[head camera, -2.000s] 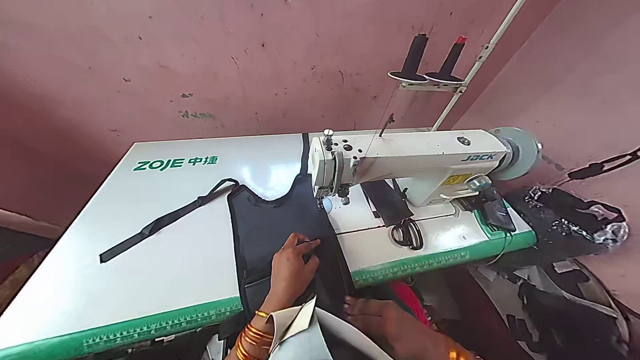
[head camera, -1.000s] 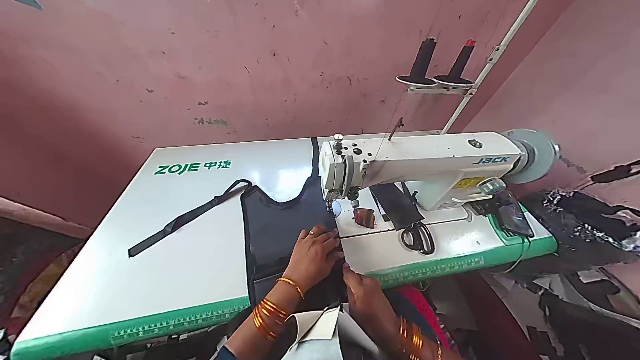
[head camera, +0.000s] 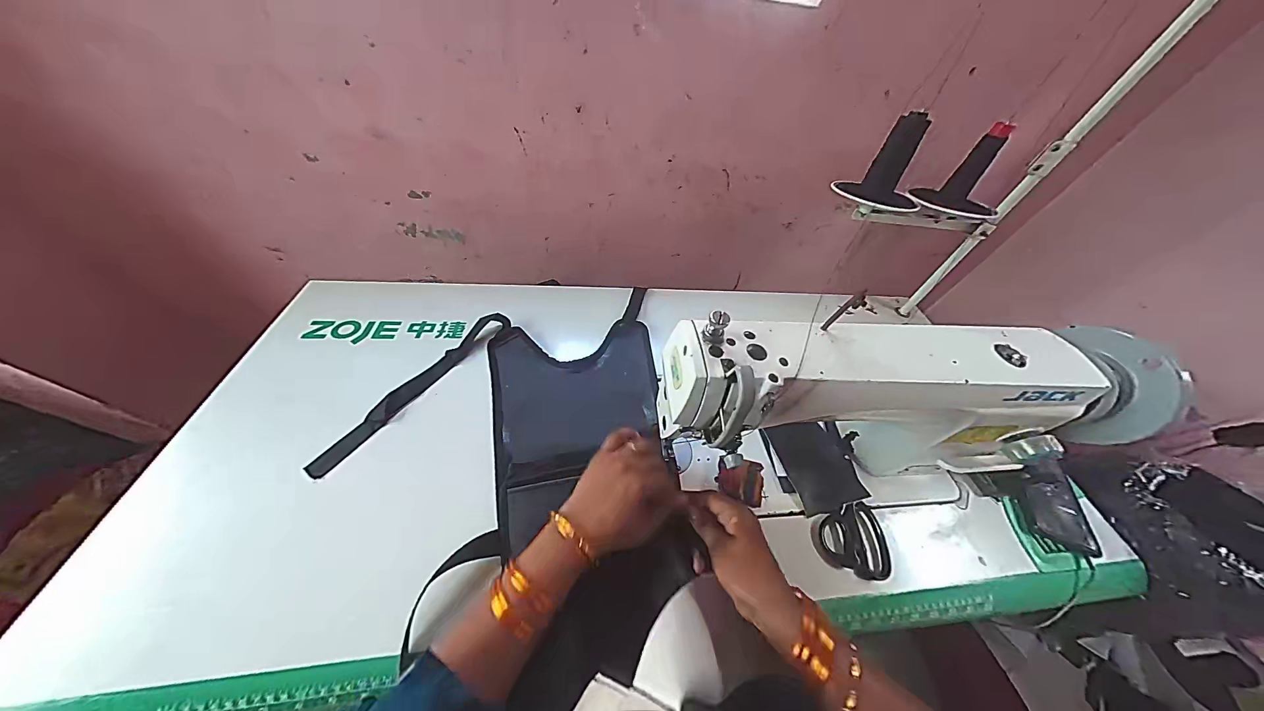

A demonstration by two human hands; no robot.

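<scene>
A dark fabric piece with bound edges and straps (head camera: 573, 405) lies on the white sewing table, its right edge beside the needle area of a Jack sewing machine (head camera: 889, 380). My left hand (head camera: 627, 489) rests on its right side just in front of the presser foot, fingers bent. My right hand (head camera: 726, 533) is close against the left one, its thumb and fingers pinching the fabric's right edge. The lower part of the piece hangs toward my lap, over white material (head camera: 681, 642). The needle itself is hard to make out.
Black coiled cord (head camera: 854, 543) and a dark flat piece (head camera: 815, 464) lie under the machine arm. A green tray (head camera: 1037, 538) sits at the right. Thread cones (head camera: 894, 163) stand behind on a rack. Dark fabric (head camera: 1165, 523) is heaped at the right.
The fabric has moved away from me along the table, and its lower seam now shows above my left hand. My right hand has come up beside my left. The view has shifted.
</scene>
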